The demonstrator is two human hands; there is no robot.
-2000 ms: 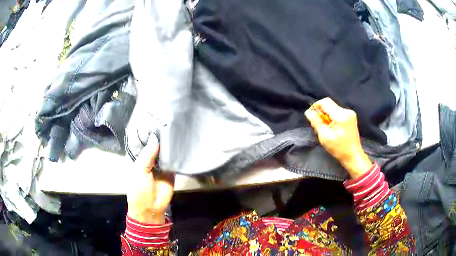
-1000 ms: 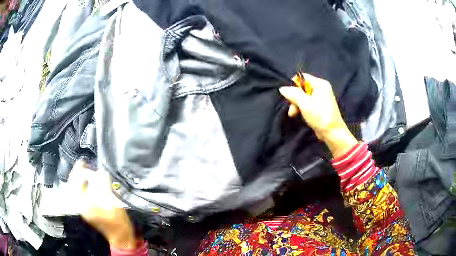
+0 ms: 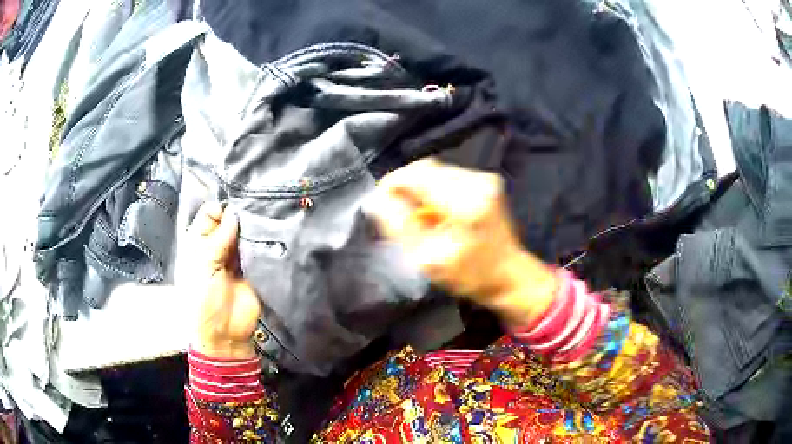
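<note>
A denim jacket (image 3: 304, 286) lies spread before me, with its black lining (image 3: 564, 113) over the middle and right. A grey part with a stitched seam and small brass-coloured buttons is folded over at the left. My left hand (image 3: 224, 282) grips the grey cloth at its left edge, thumb on top. My right hand (image 3: 456, 230) is blurred over the grey cloth, right of the seam. It is closed around the orange thread snips (image 3: 430, 217); their blades cannot be made out.
Other dark denim garments (image 3: 104, 147) are heaped at the left, beside pale cloth pieces (image 3: 22, 251). More dark garments (image 3: 725, 295) lie at the right. The white table's front edge (image 3: 130, 347) shows at the lower left.
My right hand has moved left and nearer to me with the snips. My left hand, blurred a second ago, now grips the cloth. The grey part is turned over, showing its outer seam and buttons.
</note>
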